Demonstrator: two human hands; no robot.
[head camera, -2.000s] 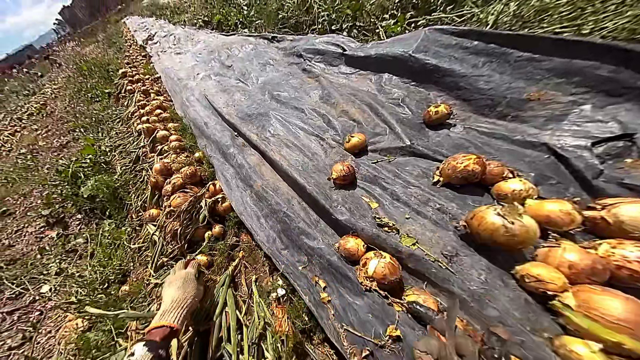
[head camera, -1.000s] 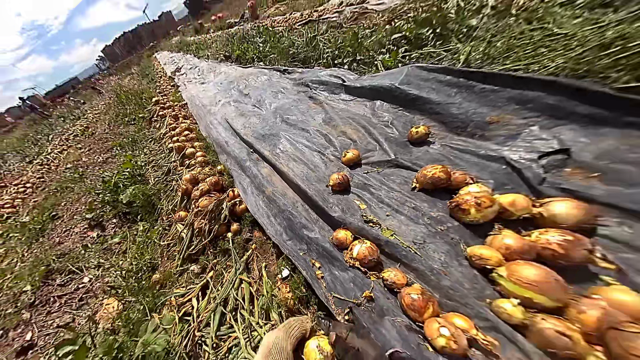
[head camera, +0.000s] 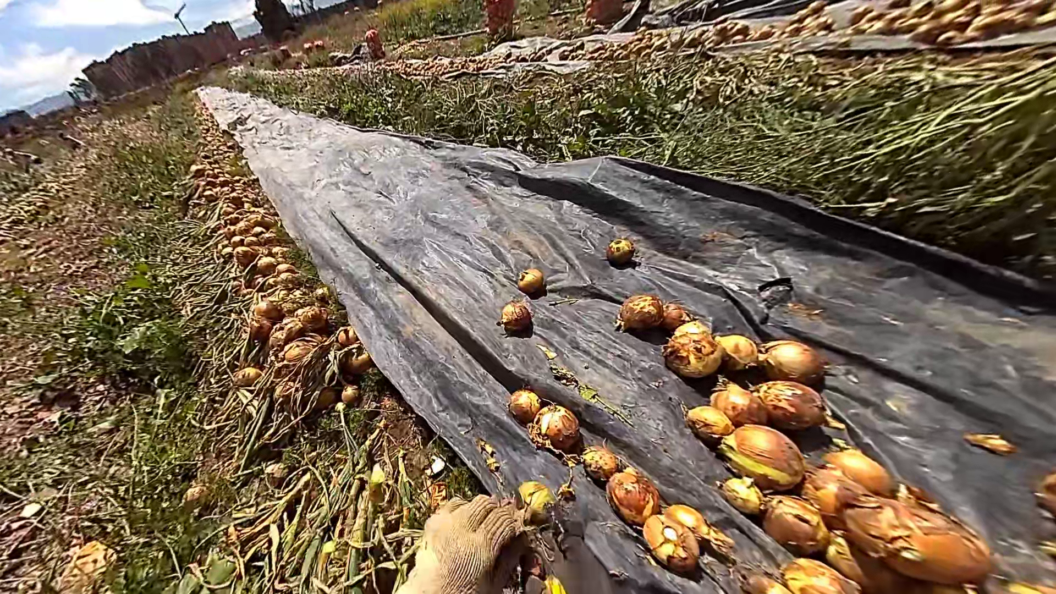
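My left hand (head camera: 474, 540), in a beige knit glove, is at the bottom centre, over the near edge of the black plastic sheet (head camera: 429, 223). Its fingers are curled at a yellow-green onion (head camera: 536, 497), which shows just past the fingertips; the underside of the grip is hidden. To its right a line of brown onions (head camera: 633, 495) lies on the sheet. A larger cluster of onions (head camera: 763, 456) spreads to the lower right. My right hand cannot be made out; a dark blurred patch lies beside the left fingers.
A long row of onions with dry tops (head camera: 301, 351) runs along the sheet's left edge. Cut leaves and stalks (head camera: 330, 511) cover the ground near my left hand. Weeds (head camera: 742, 124) border the far side, with more onions on sheeting (head camera: 577, 51) and red sacks (head camera: 500, 16) beyond.
My left hand has moved from the dry tops left of the sheet to the sheet's edge, with an onion now at its fingers. More onions lie along the near line. The view has tilted up.
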